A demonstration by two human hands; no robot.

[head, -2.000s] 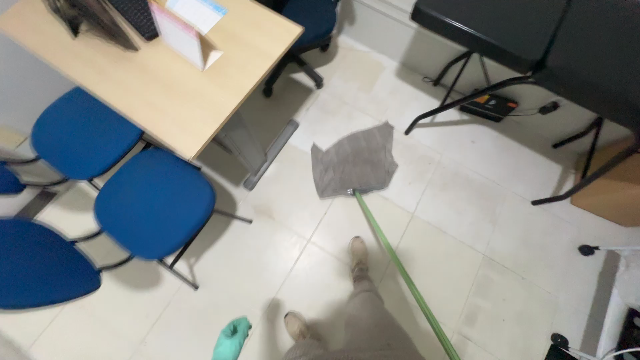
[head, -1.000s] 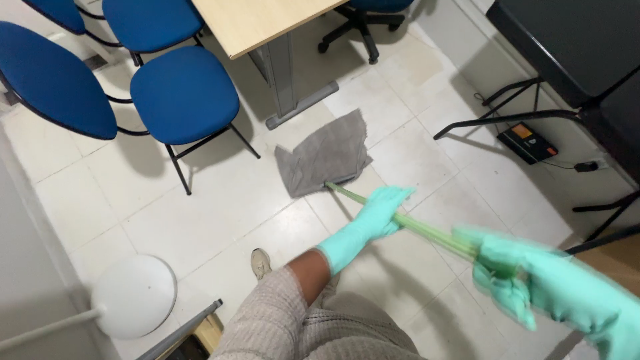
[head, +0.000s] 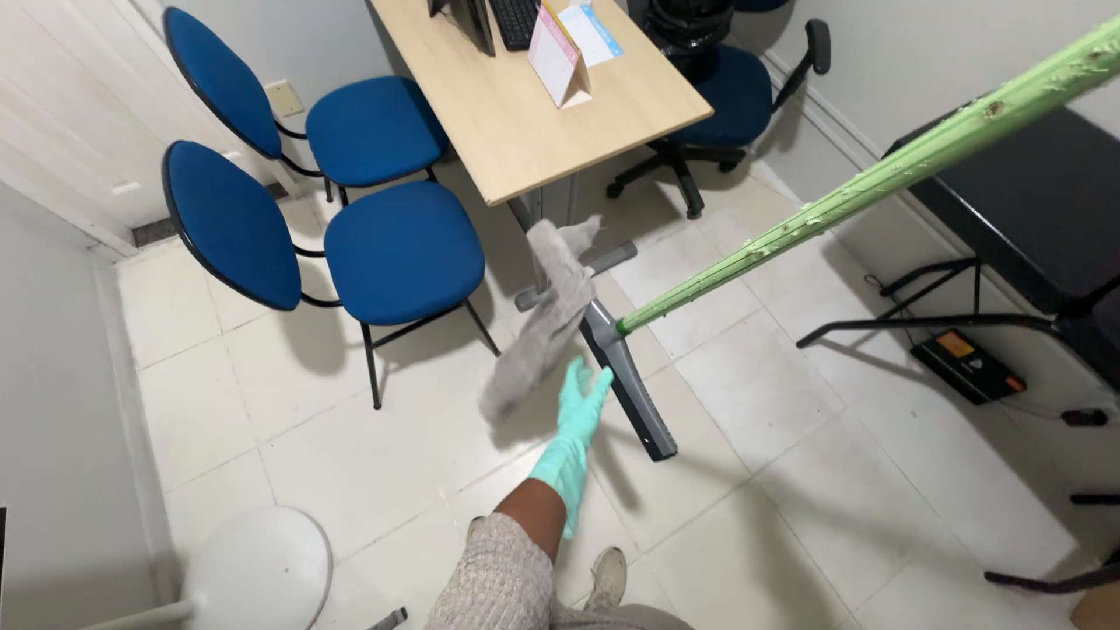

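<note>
A floor squeegee with a dark grey head is raised above the tiles. Its green handle runs up to the upper right and out of the frame. A grey cloth hangs over the upper end of the head, blurred and folded. My left hand, in a mint-green rubber glove, is beside the head and just below the cloth, fingers apart, holding nothing. My right hand is outside the frame, so its hold on the handle cannot be seen.
Blue chairs stand at the left of a wooden desk bearing a keyboard and a desk calendar. A wheeled chair is behind the desk. Black seats and a black box are at the right. A round white base sits lower left.
The squeegee head has come up off the floor, and the cloth, spread flat over it before, now hangs from one end. My left hand has left the handle; my right hand has gone out of view.
</note>
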